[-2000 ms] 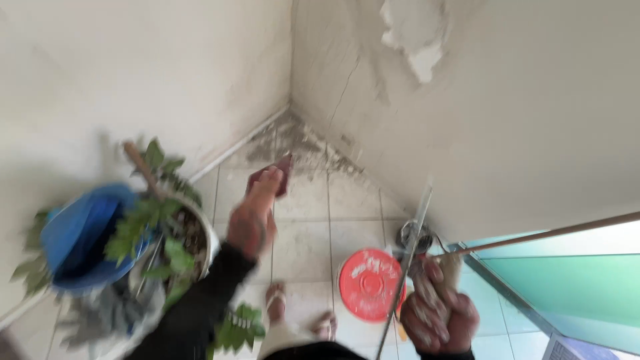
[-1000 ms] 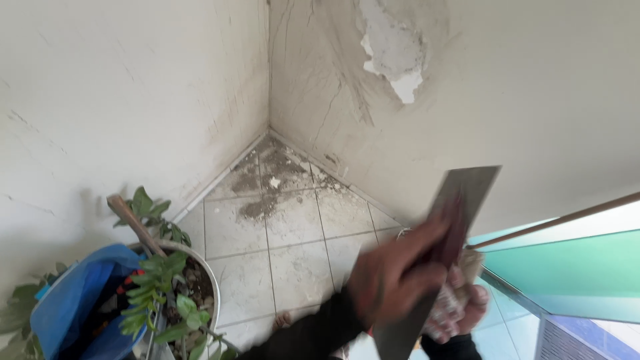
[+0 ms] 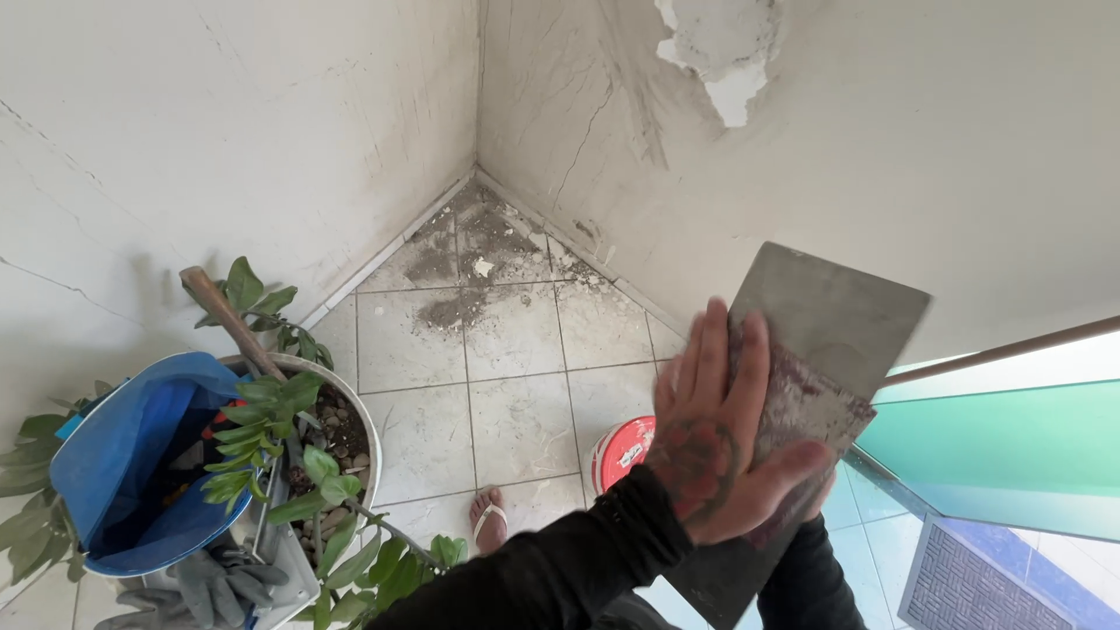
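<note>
My left hand (image 3: 722,429) lies over a worn dark red sheet, apparently sandpaper (image 3: 809,398), and presses it on the broad face of a rectangular steel trowel (image 3: 831,302). Its thumb is at the sheet's right side, and the fingers are blurred. The trowel is tilted, with its upper end to the right. Behind the blade, my right hand (image 3: 822,497) supports it from beneath; only a sliver of that hand shows and the trowel's handle is hidden. Below the left wrist stands a bucket with a red lid (image 3: 632,442), partly covered by the sleeve.
A potted plant (image 3: 372,420) with a wooden handle (image 3: 229,319) stands at left, beside a blue bag-like container (image 3: 83,472) and grey gloves (image 3: 214,586). Dust and flakes (image 3: 481,262) lie in the tiled corner. The right wall has a peeled patch (image 3: 735,52). Green glass (image 3: 1006,437) is at right.
Two seconds ago my hands were apart, the left reaching toward the corner with the dark red sheet. Now both are together at the trowel, whose broad face has turned into view.
</note>
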